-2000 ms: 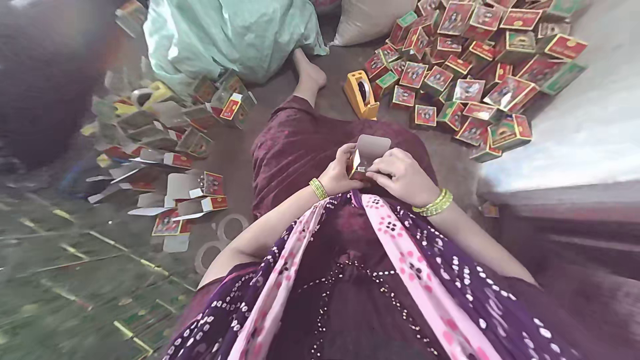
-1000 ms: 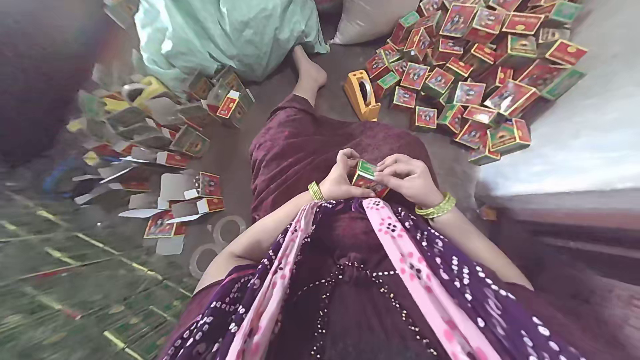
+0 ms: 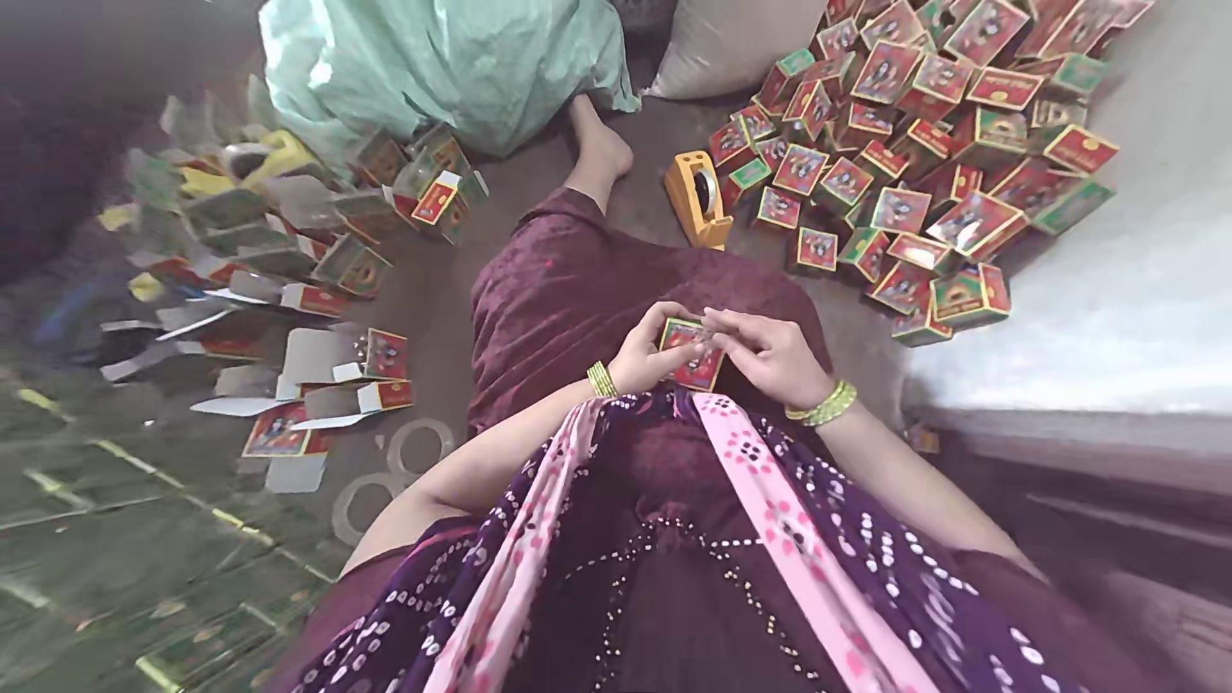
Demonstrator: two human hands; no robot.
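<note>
In my lap sits a small red cardboard box (image 3: 695, 370) with a printed picture and a yellow-edged border. My left hand (image 3: 656, 352) holds it from the left side, with the thumb across its face. My right hand (image 3: 767, 353) is at the box's upper right, its fingertips meeting near the top edge; whether they pinch anything small there cannot be told. A yellow tape dispenser (image 3: 695, 199) stands on the floor beyond my knee. To the right lies a large heap of closed red and green boxes (image 3: 900, 210).
On the left are several open boxes (image 3: 388, 354) with raised flaps. Tape rings (image 3: 421, 445) lie near my left elbow. A pale green sack (image 3: 452, 67) and a whitish sack (image 3: 736, 43) stand ahead, beyond my bare foot (image 3: 602, 154). A pale wall or ledge borders the right side.
Two seconds ago the box in my hands had a raised flap; one second ago it was closed with a green side showing. Now its red picture face is turned up.
</note>
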